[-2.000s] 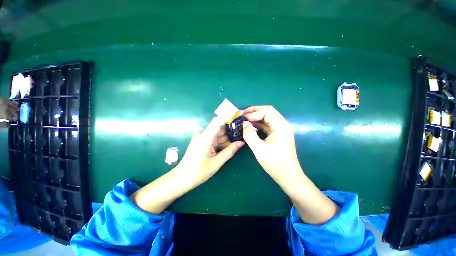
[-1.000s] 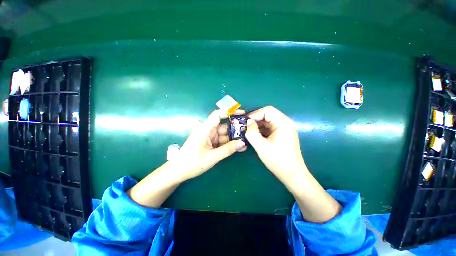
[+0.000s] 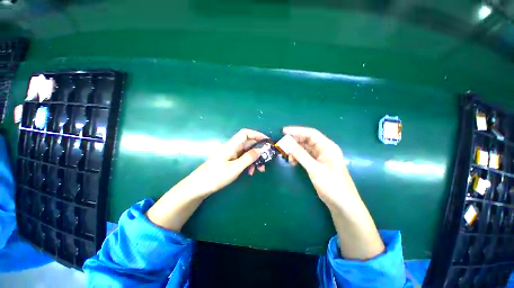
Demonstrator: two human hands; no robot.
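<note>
My left hand (image 3: 231,160) is shut on a small black housing (image 3: 264,154) with pale detail on its face, held above the green surface. My right hand (image 3: 315,160) pinches a small white module with an orange edge (image 3: 286,144), close against the right side of the housing. The orange edge meets the housing; whether they are joined cannot be told. Fingers partly hide both parts.
A black tray (image 3: 115,163) stands left, with pale pieces (image 3: 40,88) in its top pockets. A black tray (image 3: 451,191) at right holds several white-and-orange modules (image 3: 470,214). A blue-edged unit (image 3: 390,130) lies on the green surface (image 3: 253,225). Another black tray (image 3: 11,56) shows far left.
The white module has moved from above the left fingers to my right fingers. The housing has turned in my left hand. The view has shifted, and the pale piece near my left wrist no longer shows.
</note>
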